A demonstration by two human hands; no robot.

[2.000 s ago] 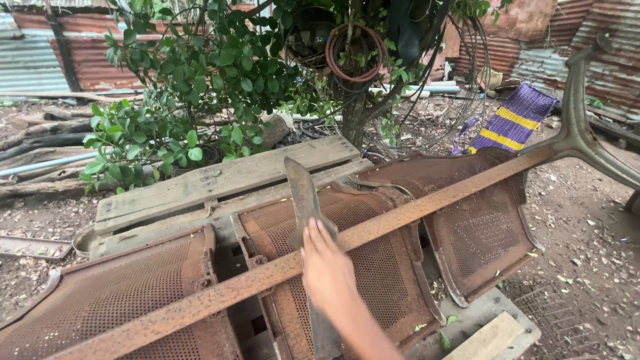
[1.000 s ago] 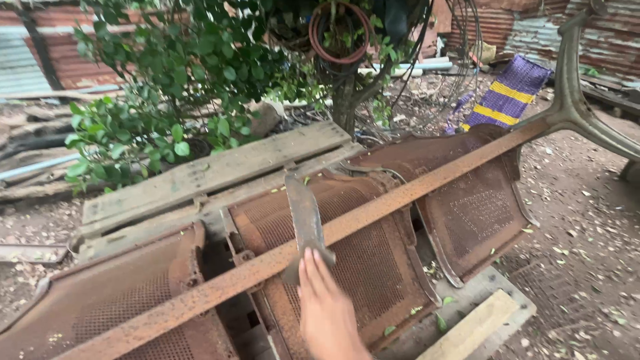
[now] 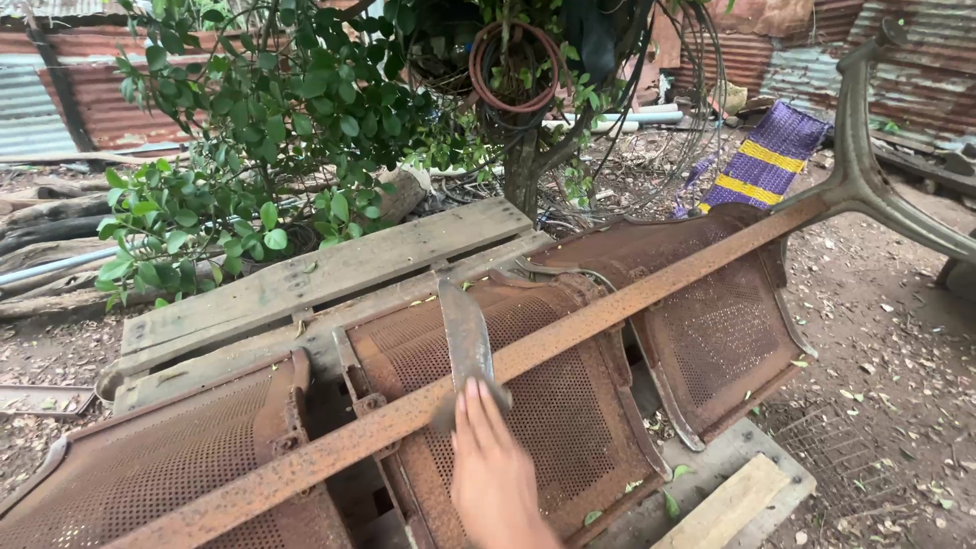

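A worn, broad metal blade [image 3: 467, 335], resembling a machete's, lies across a rusty steel beam [image 3: 579, 332], its curved tip pointing away. My right hand [image 3: 496, 473] reaches in from the bottom, fingers together and extended over a blurred dark flat piece [image 3: 497, 395] on the blade, at the beam. Fingers and blur hide the piece's shape and the blade's lower part. Beneath the beam, rusty perforated metal seats [image 3: 549, 404] rest on a wooden pallet [image 3: 229, 305]. My left hand is out of view.
A branching metal leg [image 3: 846, 171] rises at the beam's right end. Another perforated seat [image 3: 175, 450] fills the lower left. A loose board [image 3: 724, 507] lies at the lower right. Behind are a leafy tree [image 3: 522, 171], a coiled hose [image 3: 476, 69] and purple-yellow woven material [image 3: 762, 160].
The lower part of the blade, visible beside my wrist two seconds ago, is now hidden. My right hand remains over the blade at the beam.
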